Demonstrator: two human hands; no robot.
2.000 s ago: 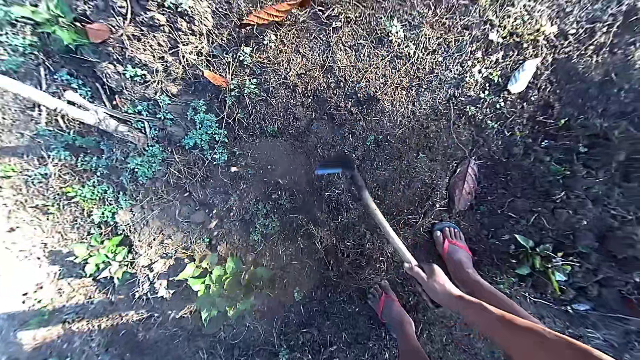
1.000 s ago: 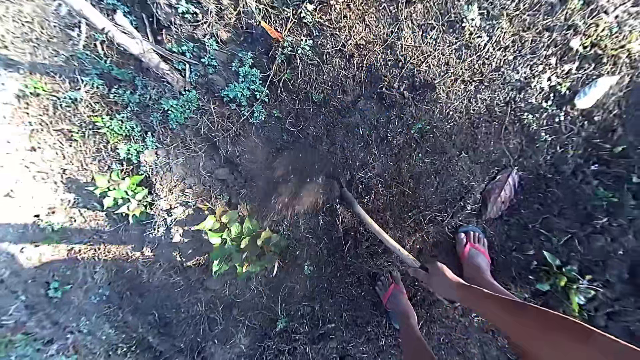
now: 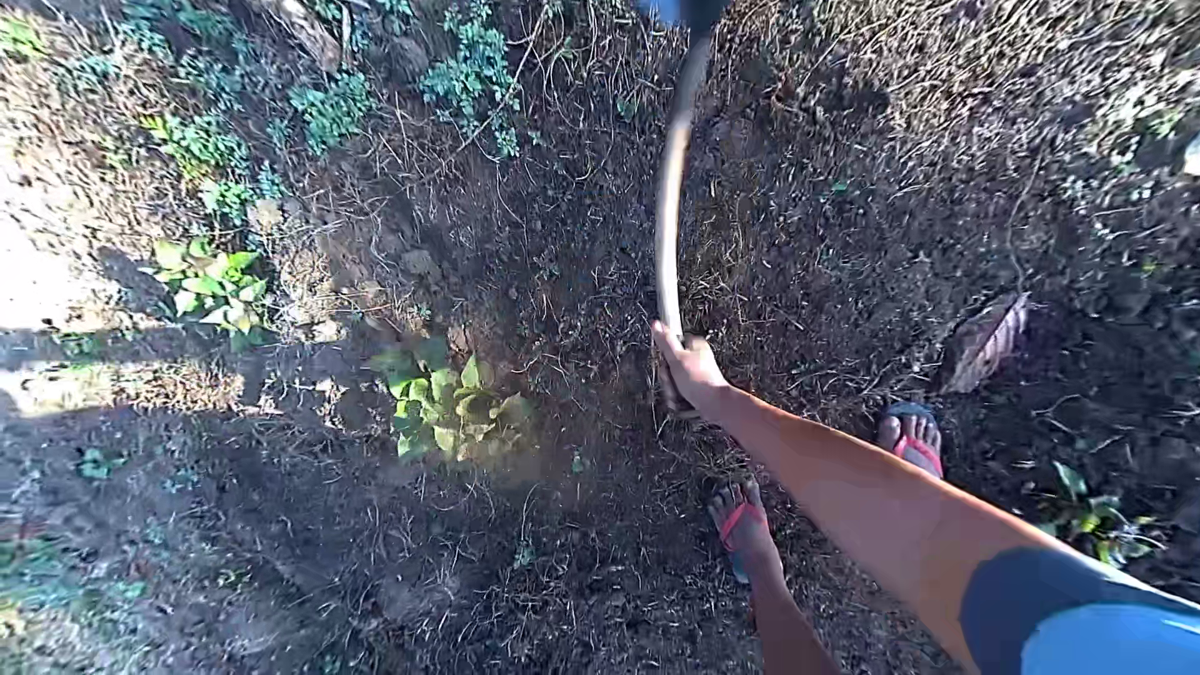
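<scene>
My right hand [image 3: 689, 373] grips the curved wooden handle [image 3: 671, 187] of a hoe near its lower end. The handle rises from the hand to the top edge, where the blurred dark and bluish hoe head [image 3: 689, 11] is partly cut off. My forearm and blue sleeve reach in from the lower right. My left hand is out of view. Left of and below the gripping hand, a low leafy plant [image 3: 455, 408] grows from the dark soil, with a second leafy plant [image 3: 214, 289] farther left.
My feet, in red-strapped flip-flops [image 3: 741, 520], stand below and right of the hand. A large dry leaf [image 3: 989, 342] lies beyond the right foot, above a small plant [image 3: 1097, 525]. Weeds [image 3: 473, 75] and a piece of wood [image 3: 309, 33] are at the upper left.
The hoe head has risen from the dusty soil to the top edge, and the handle now stands more upright in view. My right hand has swung up with it. The view has shifted closer.
</scene>
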